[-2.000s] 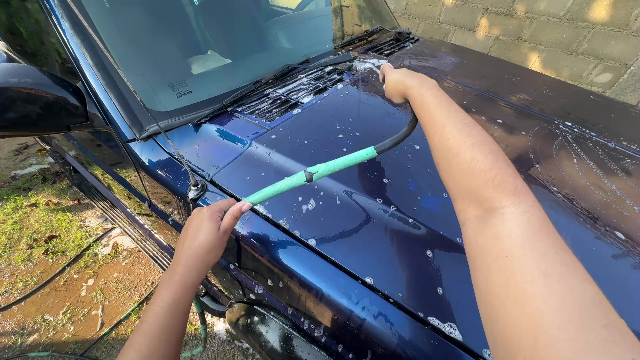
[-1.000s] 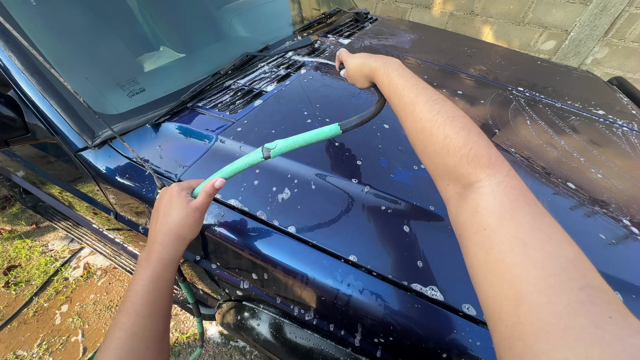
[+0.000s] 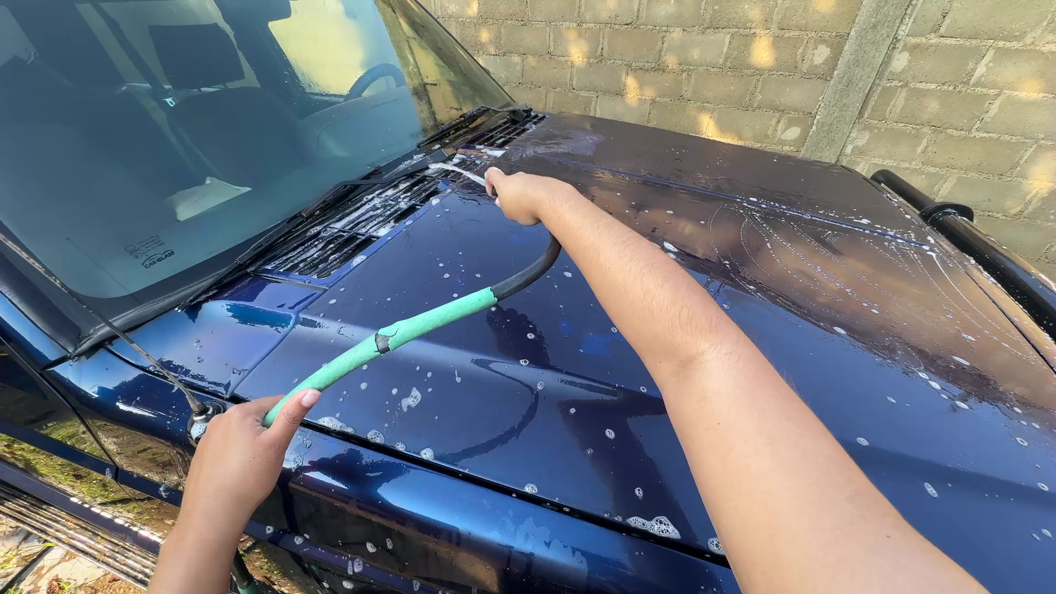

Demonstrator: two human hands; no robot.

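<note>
My right hand (image 3: 528, 196) grips the black end of a garden hose (image 3: 437, 318) above the rear part of a dark blue car hood (image 3: 445, 363). Water runs from the hose end toward the slotted cowl grille (image 3: 363, 219) below the windshield, where white suds lie. My left hand (image 3: 247, 450) holds the green part of the same hose near the fender, beside the antenna base (image 3: 202, 417). Between my hands the hose curves over the hood and bears a dark patch. Soap bubbles and water drops dot the paint.
The windshield (image 3: 223, 124) rises at the left, with wiper arms along its lower edge. A thin antenna (image 3: 107, 326) slants up from the fender. A block wall (image 3: 701, 70) stands beyond the hood, and a black tubular bar (image 3: 973, 239) crosses the vehicle's front at the right.
Both hands keep their grip on the hose. The view has swung, showing more of the wall and the black bar at the right.
</note>
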